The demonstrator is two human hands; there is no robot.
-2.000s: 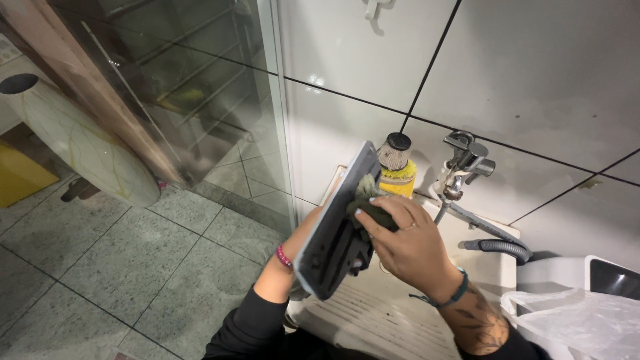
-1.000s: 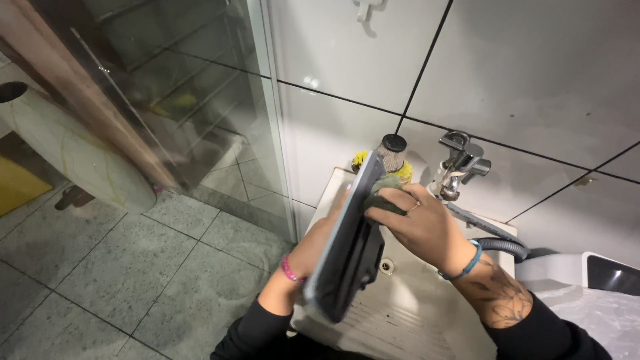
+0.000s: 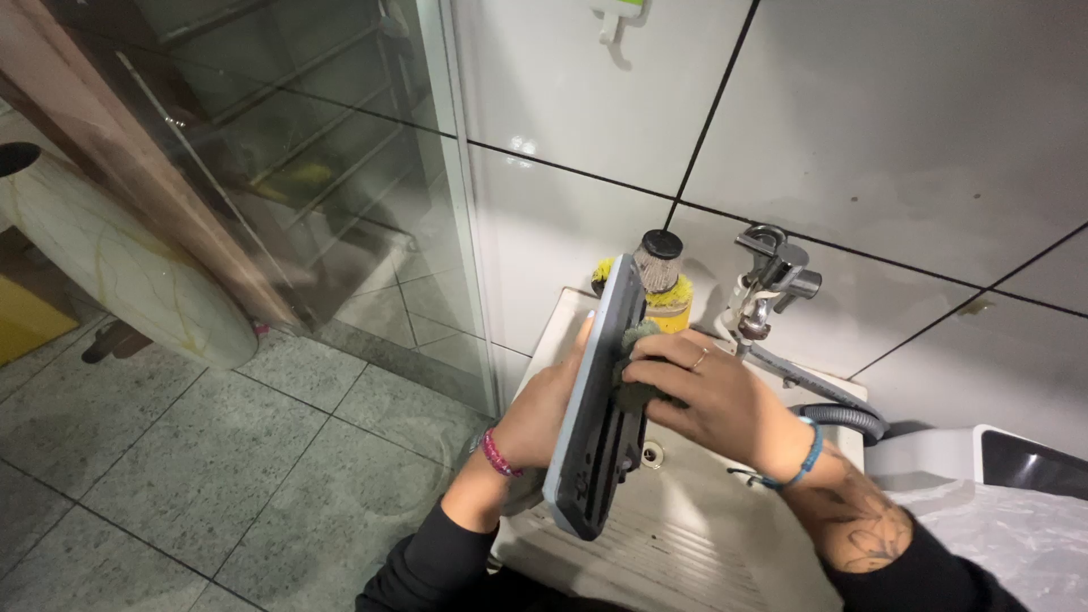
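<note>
My left hand (image 3: 548, 404) holds a flat grey and black plastic part (image 3: 599, 408) on edge above a ribbed laundry sink (image 3: 680, 544); its fingers are partly hidden behind the part. My right hand (image 3: 722, 395) grips a dark green scouring pad (image 3: 639, 387) and presses it on the part's black side. Beyond the part, at the wall, stand a yellow container (image 3: 673, 316) and a brush-like thing with a black cap (image 3: 660, 259). The sink's drain (image 3: 652, 455) shows under my right hand.
A metal faucet (image 3: 778, 272) and a grey corrugated hose (image 3: 841, 416) are at the sink's back right. A white appliance (image 3: 943, 459) stands at the right. To the left are a glass door (image 3: 357, 195), a marbled cylinder (image 3: 119, 263) and a tiled floor (image 3: 280, 476).
The scouring pad and my right hand have moved down along the part's black side since a second ago. Both hands keep their hold.
</note>
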